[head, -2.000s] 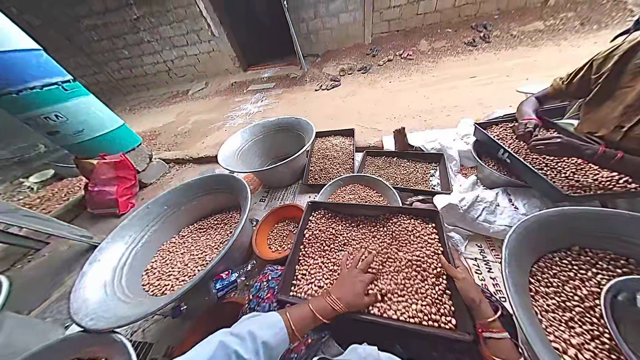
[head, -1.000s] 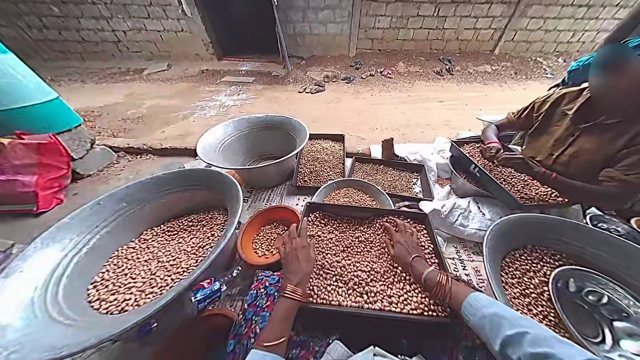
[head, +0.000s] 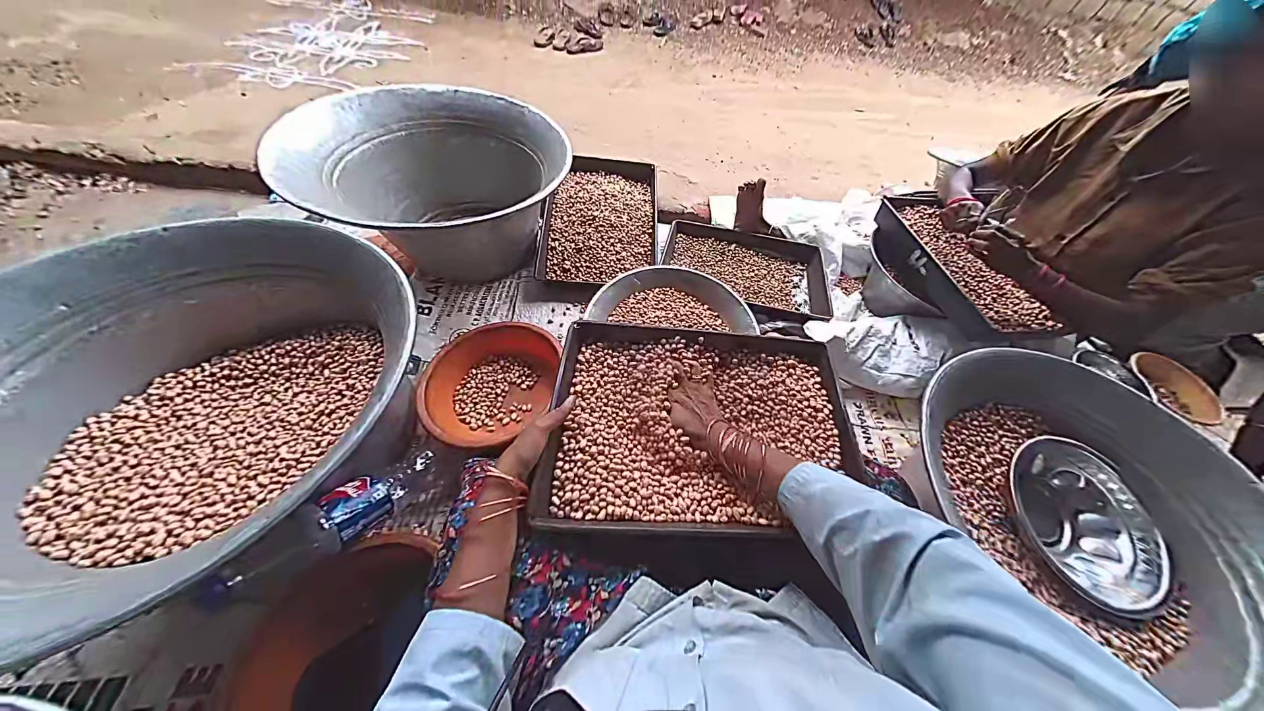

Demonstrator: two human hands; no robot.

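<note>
A dark rectangular tray [head: 851, 434] filled with brown nuts or seeds [head: 632, 474] lies over my lap. My left hand [head: 530, 444] is on the tray's left rim, thumb along the edge, its other fingers mostly hidden below. My right hand [head: 694, 397] reaches into the nuts near the middle of the tray, fingertips down among them; whether it holds any cannot be seen. An orange bowl [head: 434, 395] with a few nuts stands just left of the tray. Touching the tray's far side is a round metal pan [head: 604, 296] of nuts.
Large metal basins of nuts stand left [head: 400, 326] and right [head: 938, 395], the right one holding a metal plate [head: 1091, 528]. Behind are another metal basin [head: 415, 212] and two nut trays [head: 652, 212] [head: 820, 281]. At right, a co-worker's hands [head: 997, 247] work over another tray [head: 894, 237]. A plastic bottle [head: 360, 504] lies left.
My right hand has moved left across the nuts since a second ago. My left hand has shifted from the tray's upper left corner down its left rim. The view has tilted downward.
</note>
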